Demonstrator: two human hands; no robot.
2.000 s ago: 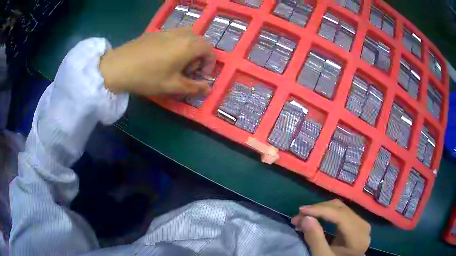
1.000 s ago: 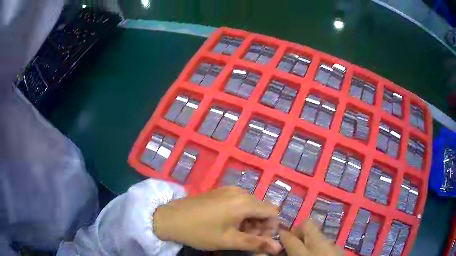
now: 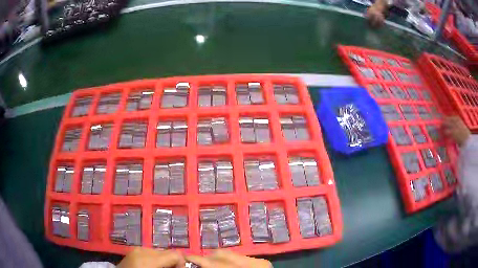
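Note:
A large red compartment tray [image 3: 191, 149] lies in front of me, its pockets holding grey strip bundles [image 3: 169, 178], mostly two side by side. One front-row pocket near the left holds a single narrow bundle [image 3: 83, 225]. My left hand [image 3: 152, 258] and my right hand [image 3: 230, 260] are close together at the bottom edge, both cut off by it. A tiny silver piece [image 3: 191, 265] shows between their fingertips; its shape and which hand bears it are hard to tell.
A blue bin [image 3: 331, 118] with small silver parts stands right of the tray. Another filled red tray [image 3: 401, 152] lies further right, with a person's hand [image 3: 455, 131] over it. More red trays [image 3: 445, 78] stand behind. A dark container [image 3: 78, 18] is at upper left.
The view has swung right and up, so the whole tray, the bin and the neighbouring trays show. My left hand has come from the tray's pockets to meet my right hand at the front edge.

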